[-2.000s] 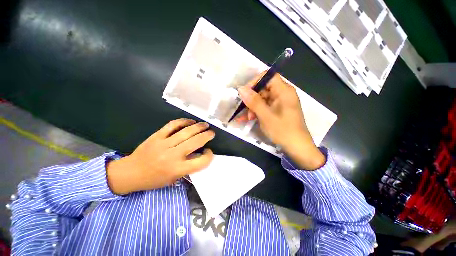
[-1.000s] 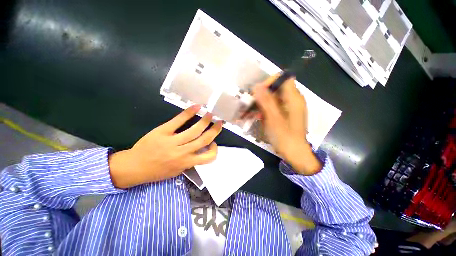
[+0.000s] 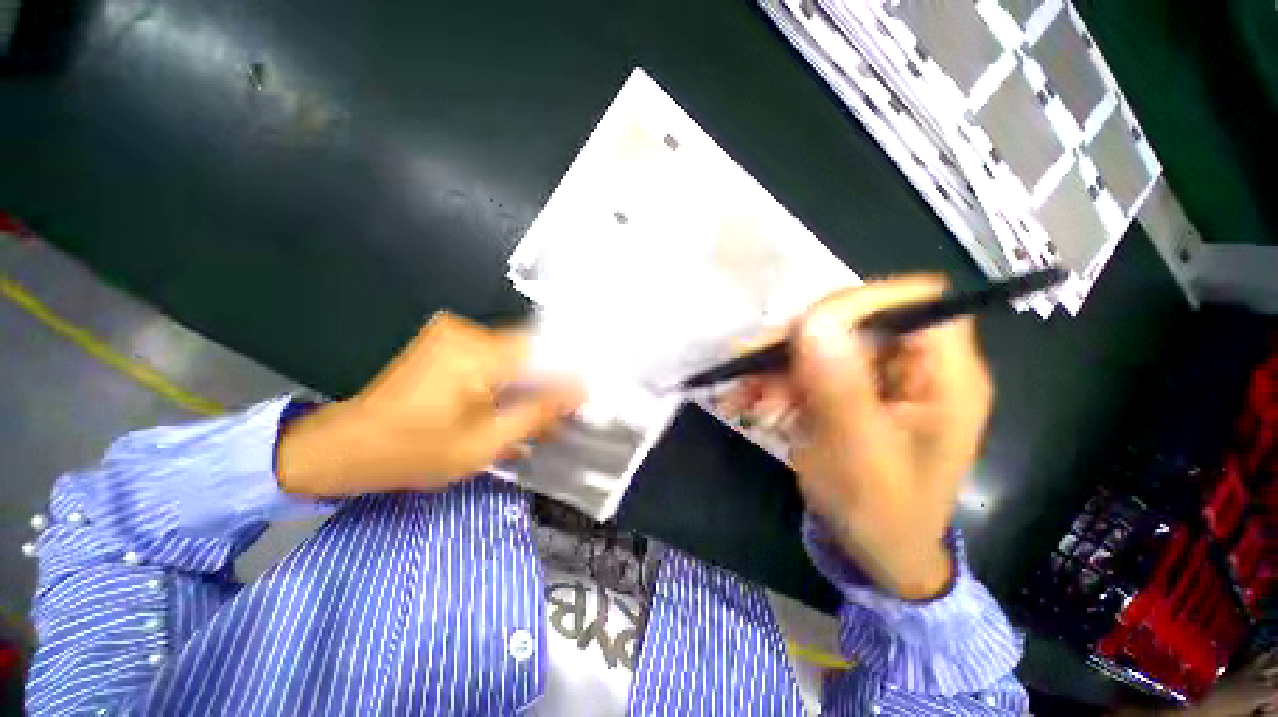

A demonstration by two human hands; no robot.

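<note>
The white part sheet [image 3: 701, 210] with pale grey squares lies on the dark green bench, its middle washed out by glare. My left hand [image 3: 435, 404], blurred, grips the release liner sheet [image 3: 596, 455] at the part sheet's near edge; grey bands show on the liner's lower part. My right hand [image 3: 897, 406] holds the black tweezers [image 3: 897, 319] like a pen. Their tip is at the liner's right edge, just right of my left fingers. Whether a small piece is at the tip, I cannot tell.
A fanned stack of part sheets [image 3: 1002, 112] lies at the upper right, by a pale metal rail [image 3: 1170, 238]. Glossy black trays with red parts [image 3: 1177, 616] are at the lower right. Grey floor with a yellow line [image 3: 112, 350] shows at the left.
My right hand has moved right and nearer to me, its tweezers now tilted lower. My left hand has left the part sheet's edge and raised the liner, turning its grey-banded side into view.
</note>
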